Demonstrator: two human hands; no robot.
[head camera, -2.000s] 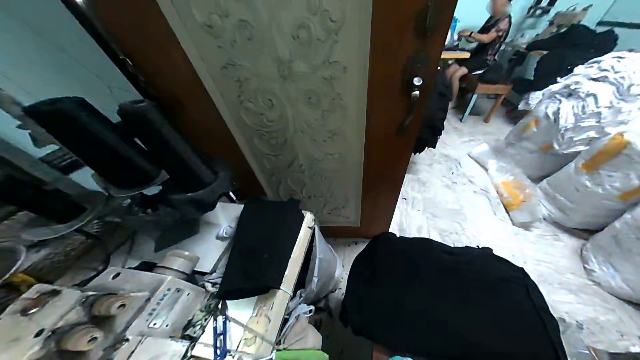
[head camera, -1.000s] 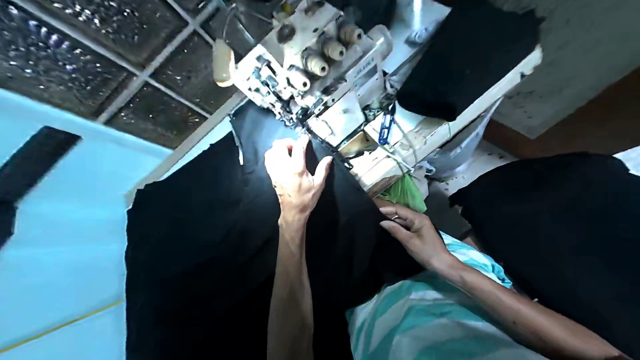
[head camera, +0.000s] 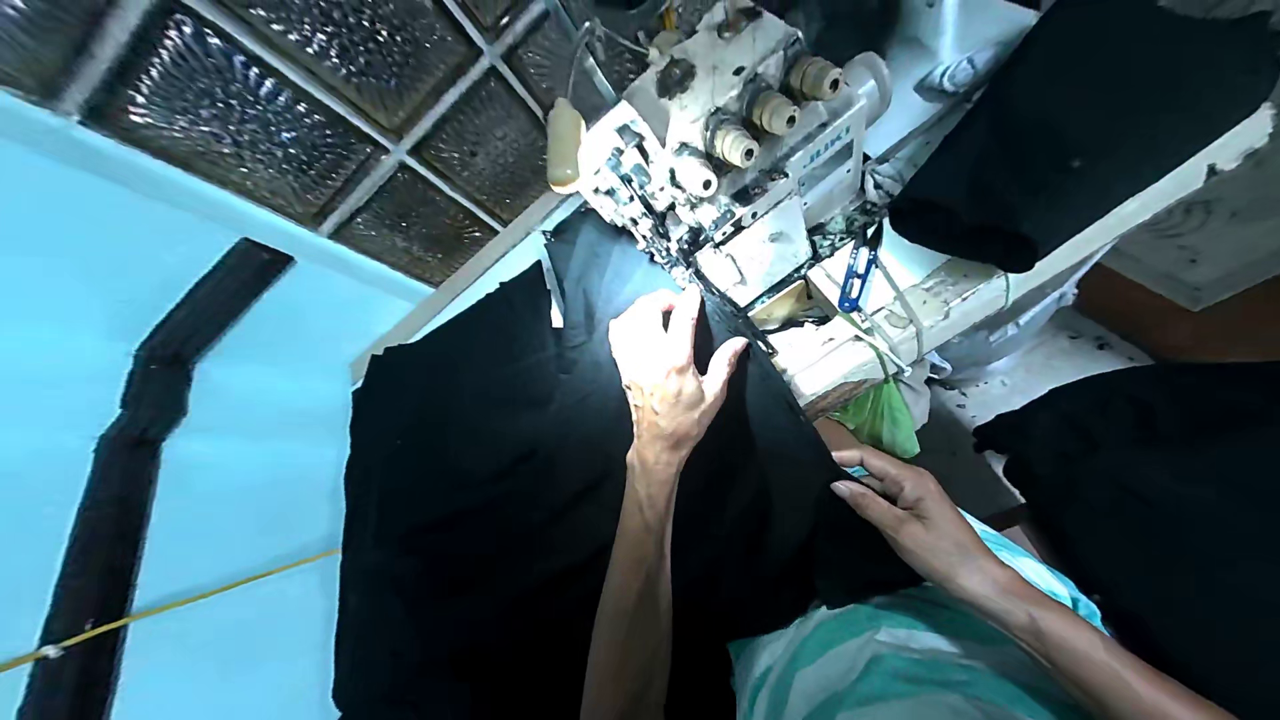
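A large sheet of black fabric (head camera: 480, 500) lies over the work surface and runs up to the needle area of a Juki overlock sewing machine (head camera: 740, 140). My left hand (head camera: 668, 375) rests flat on this cloth just below the machine's presser area, fingers spread. Lower right, my right hand (head camera: 905, 500) pinches the edge of the same cloth between thumb and fingers. Blue-handled thread snips (head camera: 858, 272) lie on the table to the right of the machine. The presser foot itself is hard to make out.
Folded black cloth (head camera: 1080, 130) lies on the table at upper right, and a dark cloth pile (head camera: 1150, 500) sits at right. A green plastic bag (head camera: 880, 418) hangs below the worn table edge (head camera: 940, 310). Glass blocks (head camera: 250, 100) line the wall behind.
The view has swung from the door and sacks to the sewing machine, where both hands came into sight. Since one second ago the hands have hardly moved.
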